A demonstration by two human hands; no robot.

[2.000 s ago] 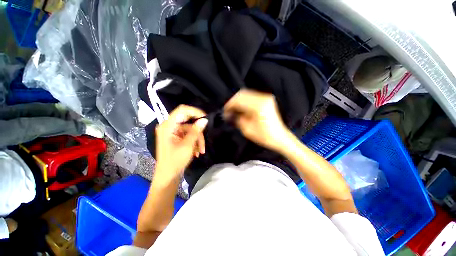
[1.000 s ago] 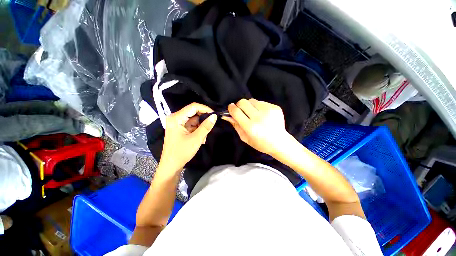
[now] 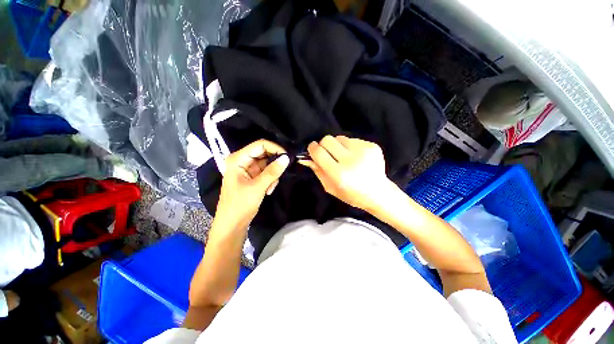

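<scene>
A large black garment (image 3: 377,107) lies heaped over my lap, with white strips (image 3: 217,134) showing at its left side. My left hand (image 3: 250,178) pinches a fold of the black cloth between thumb and fingers. My right hand (image 3: 345,164) is close beside it, fingertips closed on a small, thin dark tool (image 3: 302,156) with a light glint, its tip towards the pinched fold. Most of the tool is hidden in the fingers, so its kind cannot be told.
Clear plastic (image 3: 145,87) over grey cloth lies at left. Blue crates stand at lower left (image 3: 145,282) and right (image 3: 532,269), the right one holding clear plastic. A red stool (image 3: 94,211) and another person's sleeve (image 3: 20,238) are at left. A white table edge (image 3: 538,40) is upper right.
Two seconds ago both hands were blurred, the right a little higher and turned. They have since come together at the fold, and the thin tool now shows at the right fingertips.
</scene>
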